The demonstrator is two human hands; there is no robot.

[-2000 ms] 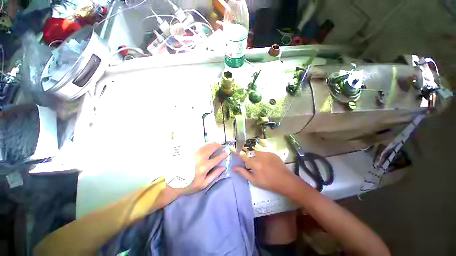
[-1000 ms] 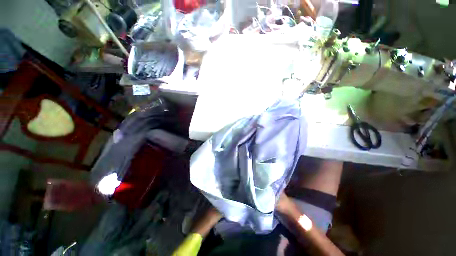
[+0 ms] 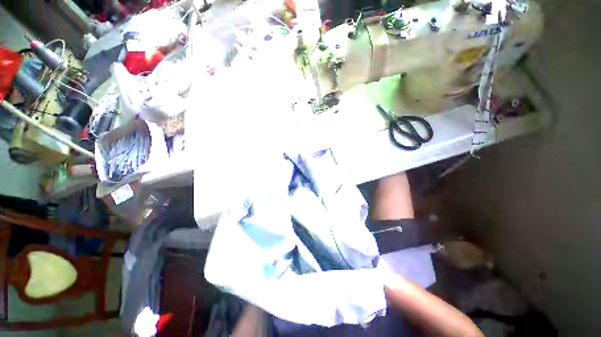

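Observation:
A pale grey-blue garment lies bunched over my lap and the front edge of the white sewing table; bright light washes out its folds. My right hand is at the garment's lower right edge, its fingers covered by cloth, so its grip does not show. My left hand is hidden behind the garment; only a forearm shows below it. The cream sewing machine stands behind, its needle area glaring. Black-handled scissors lie on the table below the machine head.
A white box of grey-blue strips stands at the table's left. A tape measure hangs at the machine's right end. Thread cones and a second machine are far left. Dark cloth hangs left of my lap, near a wooden chair.
Since the earliest frame, the garment has left the needle area and my hands have drawn back towards my lap. Over the last second its folds have spread and shifted; the view has moved too.

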